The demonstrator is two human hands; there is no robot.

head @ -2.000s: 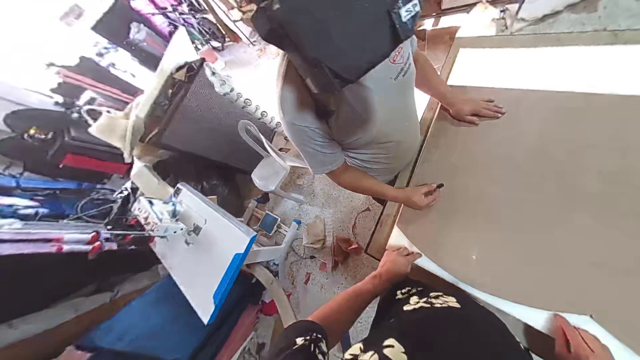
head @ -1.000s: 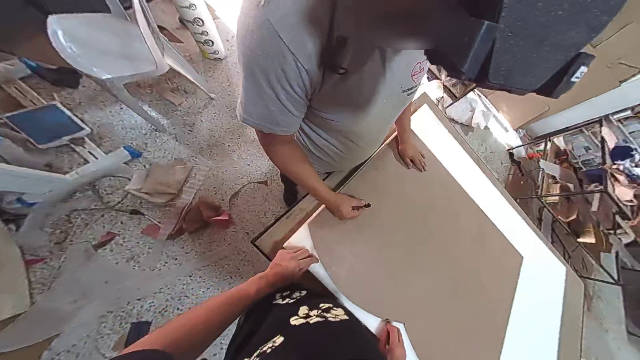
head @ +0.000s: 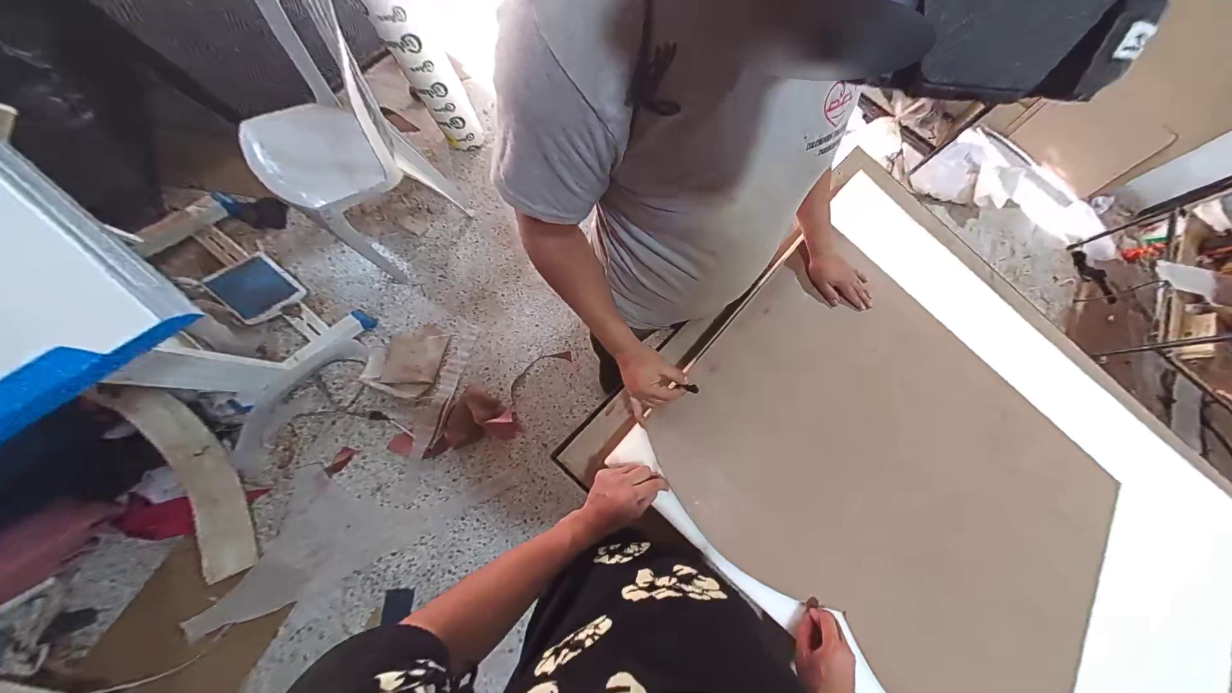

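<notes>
A large brown board or stiff sheet (head: pixel 895 433) lies over white sheet material (head: pixel 1001 356) on a table. My left hand (head: pixel 624 493) grips the white material's edge near the table's left corner. Lower right, my right hand (head: pixel 823 654) pinches the same curved white edge at the brown piece's near side. Across the corner stands another person in a grey T-shirt (head: pixel 674 212). One of that person's hands (head: pixel 654 375) holds a small dark marker or similar tool (head: pixel 685 387) at the brown piece's edge; the other (head: pixel 839 279) lies flat on it.
A white plastic chair (head: pixel 318 164) and a printed roll (head: pixel 433 87) stand on the speckled floor. Scraps of material (head: pixel 476 419) lie left of the table. At far left is a white panel edged with blue tape (head: pixel 87 366). Metal racks (head: pixel 1169 337) are at right.
The view has swung and moved nearer to the table. The other person's flat hand and tool hand stay on the brown piece. Both my hands remain at the white edge.
</notes>
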